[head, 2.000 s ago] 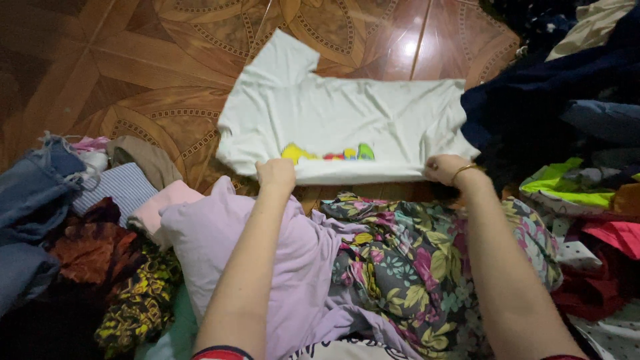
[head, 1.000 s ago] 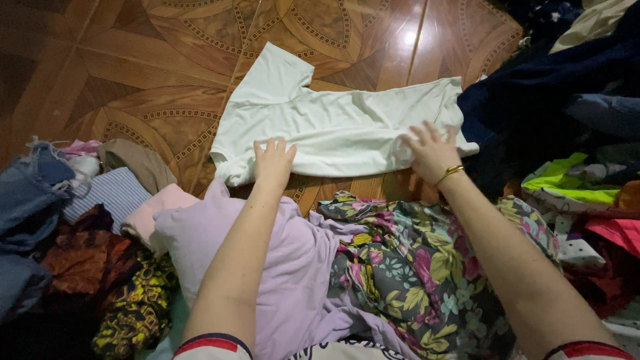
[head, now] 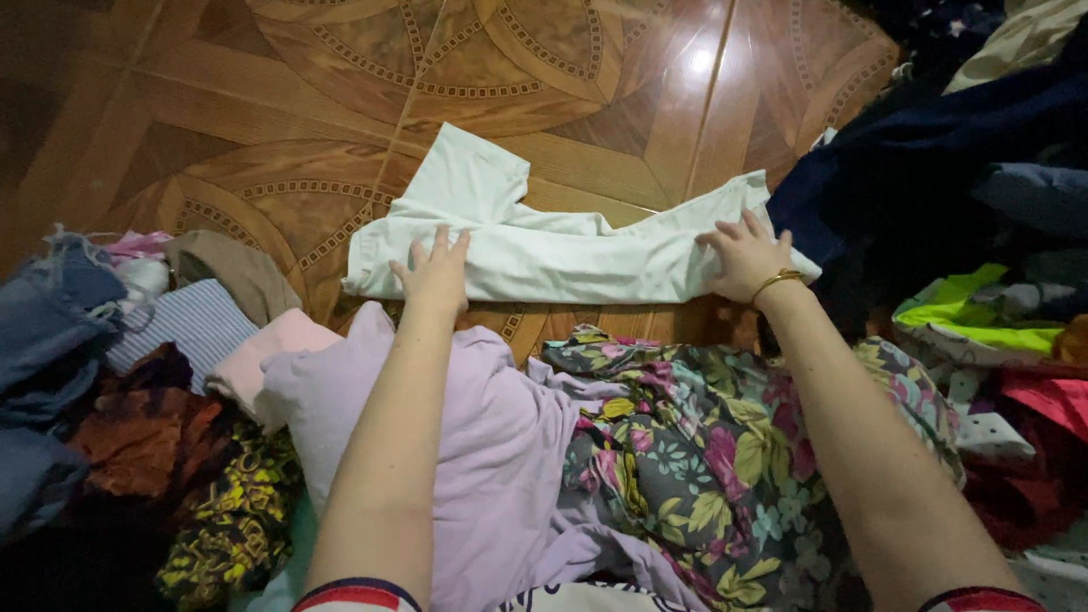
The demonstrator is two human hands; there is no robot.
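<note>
A white T-shirt (head: 561, 259), folded into a narrow band, lies on the tiled floor with one sleeve sticking up at its left. My left hand (head: 435, 270) rests on its left part, fingers spread. On its right part lies my right hand (head: 750, 257), fingers apart, a gold bangle at the wrist. Neither hand grips the cloth. Below the shirt, a lilac garment (head: 501, 425) and a dark floral cloth (head: 697, 442) lie close to me, partly under my forearms.
Piled clothes flank me: blue denim (head: 51, 314), a striped cloth (head: 183, 331), a pink cloth (head: 272, 353) and a brown-red cloth (head: 144, 433) on the left; dark blue fabric (head: 901, 170) and a neon yellow-green item (head: 969, 314) on the right. Patterned brown floor tiles (head: 297, 110) extend beyond the shirt.
Two seconds ago both hands held the shirt's near edge, with a colourful print showing; that print is now hidden. The shirt has become narrower, and the hands have let go and lie spread on it.
</note>
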